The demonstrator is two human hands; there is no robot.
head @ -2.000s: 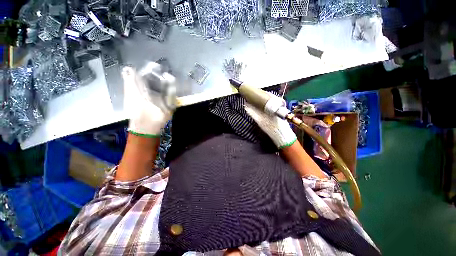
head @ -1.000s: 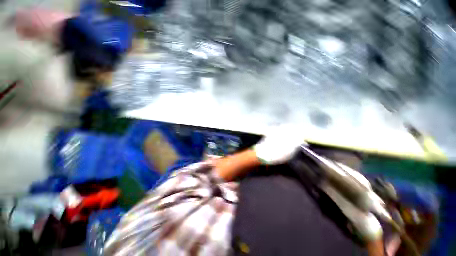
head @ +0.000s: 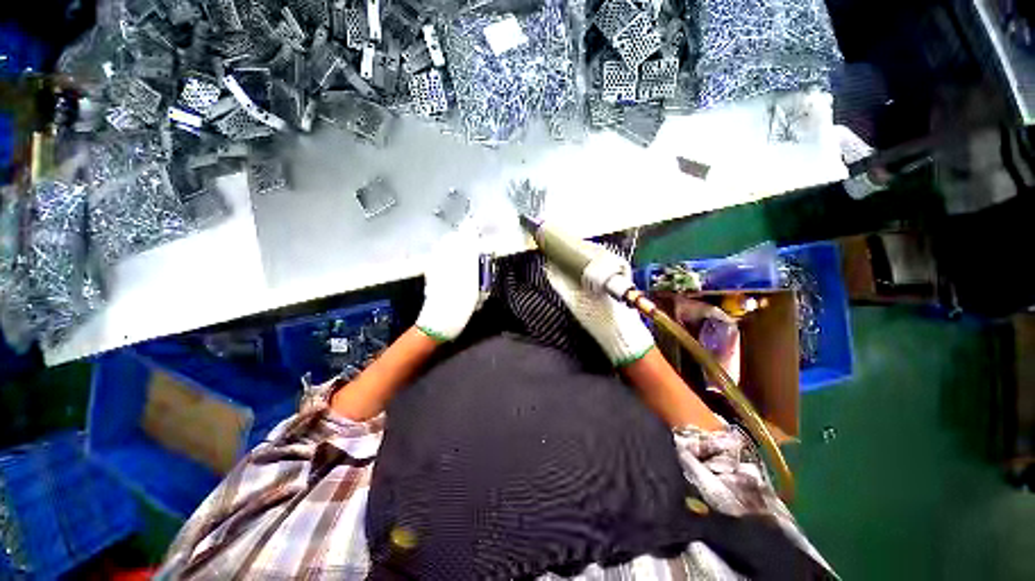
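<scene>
My left hand (head: 452,286), in a white glove with a green cuff, is at the table's front edge. A small dark metal part (head: 486,271) shows at its fingers, mostly hidden by the glove. My right hand (head: 602,309), also gloved, is closed around the grey-beige air driver (head: 581,259). The driver's dark tip points up and left, near a small cluster of silver screws or pins (head: 526,198). Two dark perforated parts lie left of the cluster, one nearer (head: 453,207) and one further left (head: 375,198).
Heaps of dark parts (head: 329,57) and silver pieces (head: 516,85) cover the table's far side. A dark flat plate (head: 692,168) lies at the right. The yellow-brown hose (head: 726,386) curves past a cardboard box (head: 772,363). Striped cloth (head: 531,297) covers my lap below the driver. Blue bins (head: 108,426) stand below the table.
The view swung left and blurred, then came back. My left hand has moved right and down from over the table to the front edge, beside the driver. My right hand still holds the driver.
</scene>
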